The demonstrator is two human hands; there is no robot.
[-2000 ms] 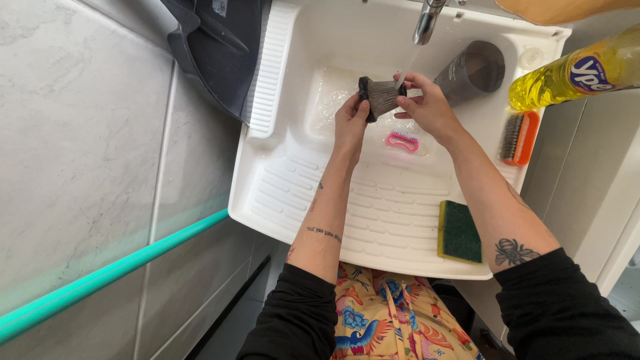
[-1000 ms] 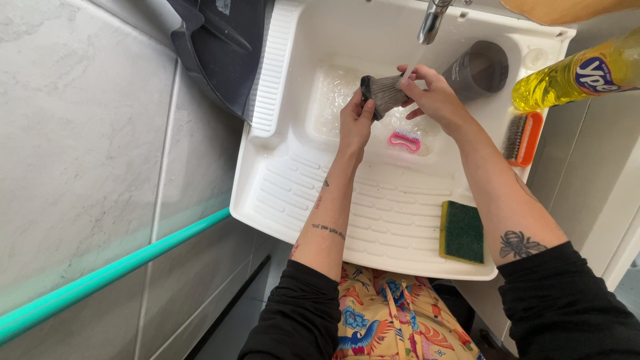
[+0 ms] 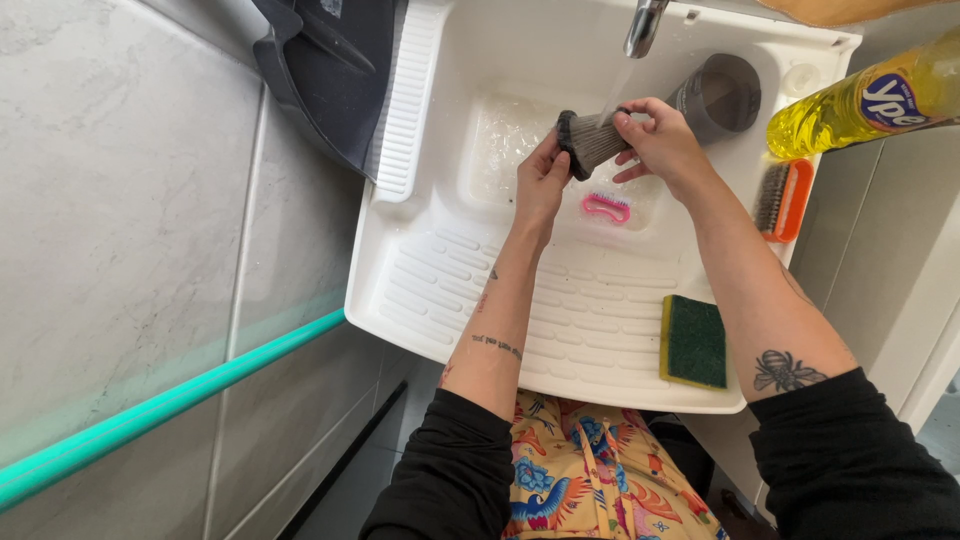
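Observation:
A pleated cylindrical filter (image 3: 598, 141) with dark rims lies sideways between my hands, over the basin of the white laundry sink (image 3: 420, 315). My left hand (image 3: 545, 171) grips its wide dark rim, and my right hand (image 3: 660, 142) holds the narrower end with fingertips. Water from the metal faucet (image 3: 645, 30) runs onto the pleats near my right thumb. Just below the filter, a small pink brush (image 3: 607, 208) rests in the wet basin. Behind my right hand, a dark translucent cup (image 3: 721, 97) leans in the basin's corner.
On the sink's right edge are an orange scrub brush (image 3: 790, 201) and a yellow dish soap bottle (image 3: 862, 101). A green and yellow sponge (image 3: 694, 342) lies on the ribbed slope. At the left are a dark dustpan (image 3: 330, 75) and a turquoise pole (image 3: 172, 405).
Both hands keep hold of the filter, which has been tilted since the oldest frame. Its pleats now face the water stream more. The pink brush stays in the basin.

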